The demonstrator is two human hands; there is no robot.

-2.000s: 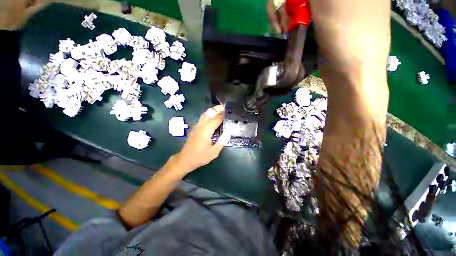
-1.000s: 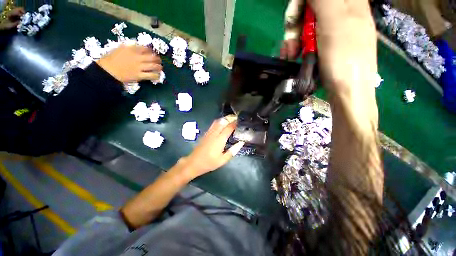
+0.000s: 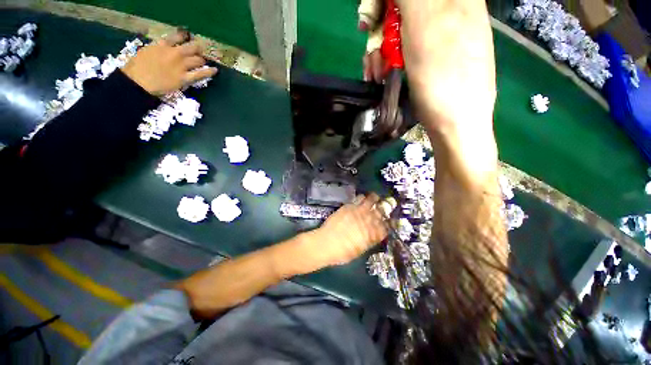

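The black hand press stands in front of me, with its grey metal nest showing no white piece on it. My right hand is around the red press handle at the top; my forearm hides part of the right side. My left hand is right of the nest, fingertips at the edge of the right heap of white inserts. Whether it grips a piece is hidden by blur and hair. Several loose white inserts lie left of the press.
Another person's hand and dark sleeve reach over the left heap of inserts. A pale metal post rises behind the press. A green belt carries more pieces, a blue bin beyond. A white holding strip lies at right.
My left hand has left the nest and moved right to the heap. One more insert lies left of the press. The other person's hand has moved to the upper left. My right hand stays on the handle.
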